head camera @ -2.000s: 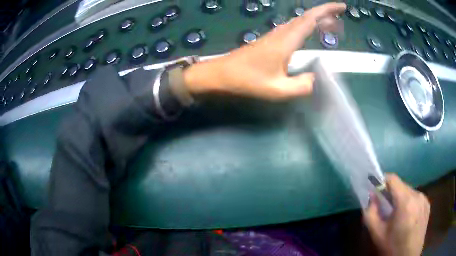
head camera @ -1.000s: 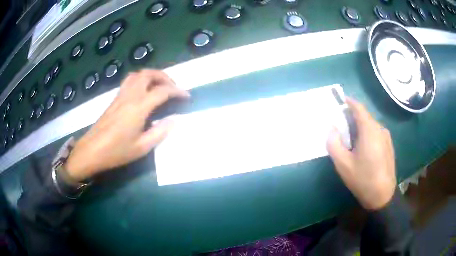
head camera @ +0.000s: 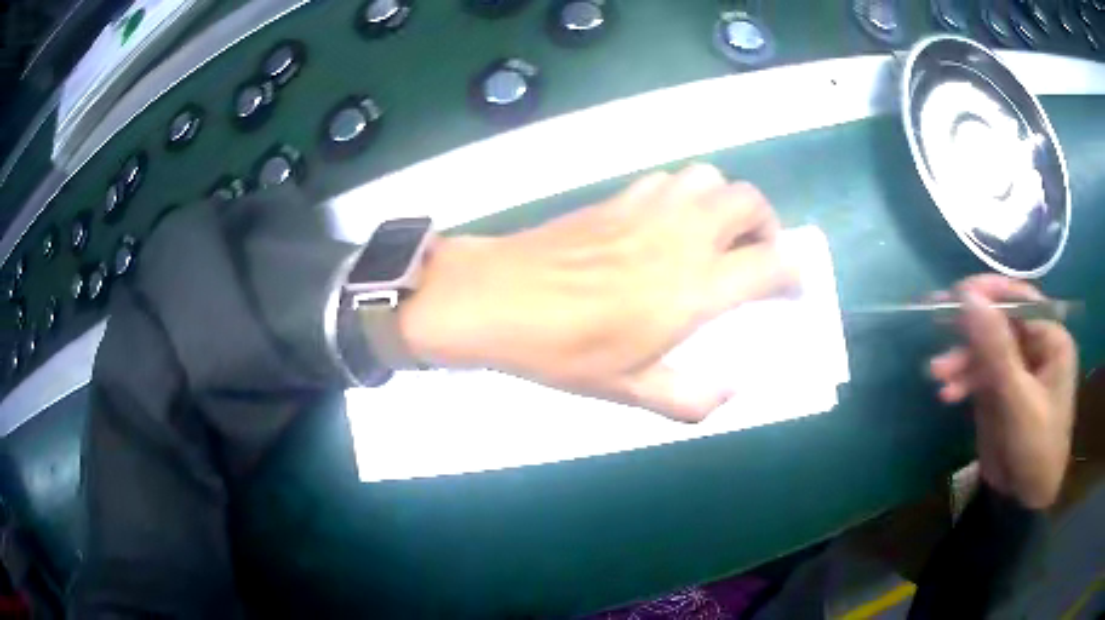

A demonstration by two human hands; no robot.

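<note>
A bright white sheet (head camera: pixel 776 363), possibly a small stack, lies flat on the green worktop. My left hand (head camera: pixel 606 291) reaches across it, fingers bent over its right part. Whether the fingertips hold anything cannot be seen. My right hand (head camera: pixel 1012 363) is to the right of the sheet, below the steel bowl, and holds thin tweezers (head camera: pixel 945 308) between thumb and fingers. Their tip points left toward the sheet's right edge. No small piece can be made out at the tip.
The shiny steel bowl (head camera: pixel 988 158) sits at the right against the pale rail (head camera: pixel 679 119). Beyond the rail, the dark green belt carries many round black parts (head camera: pixel 507 82). White papers (head camera: pixel 127 61) are at the upper left. Yellow floor lines show at the lower right.
My left hand has moved right, from the sheet's left end to over its right part. My right hand has left the sheet and moved right, the tweezers now pointing left.
</note>
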